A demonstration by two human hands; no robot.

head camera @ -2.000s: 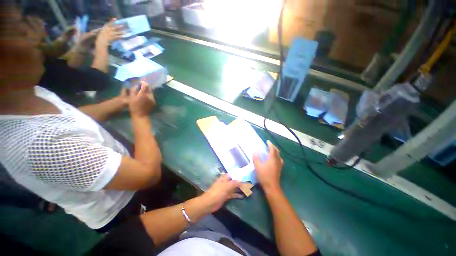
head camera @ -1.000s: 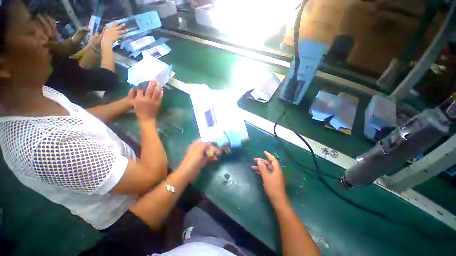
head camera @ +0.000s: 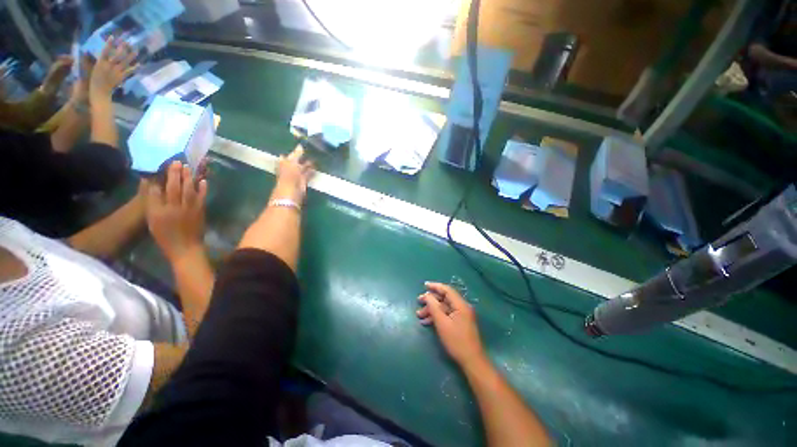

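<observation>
My left hand [head camera: 295, 171] is stretched out to the pale metal rail at the belt's near edge. It is just in front of a blue-white carton [head camera: 322, 113] lying on the belt; its fingers hold nothing that I can see. My right hand [head camera: 448, 316] hovers low over or rests on the green bench top [head camera: 367, 288], fingers loosely curled and apart, empty. Another blue-white carton [head camera: 404, 140] lies on the belt to the right of the first, partly washed out by glare.
Several blue cartons stand or lie on the green belt, one tall and upright [head camera: 474, 105]. A grey cylindrical tool [head camera: 690, 281] hangs at the right; a black cable [head camera: 524, 278] crosses rail and bench. At the left, a person in white mesh holds a carton [head camera: 173, 133].
The carton that my left hand held over the bench is out of that hand; a carton now lies on the belt by my fingertips. My left arm has reached forward. The view has shifted.
</observation>
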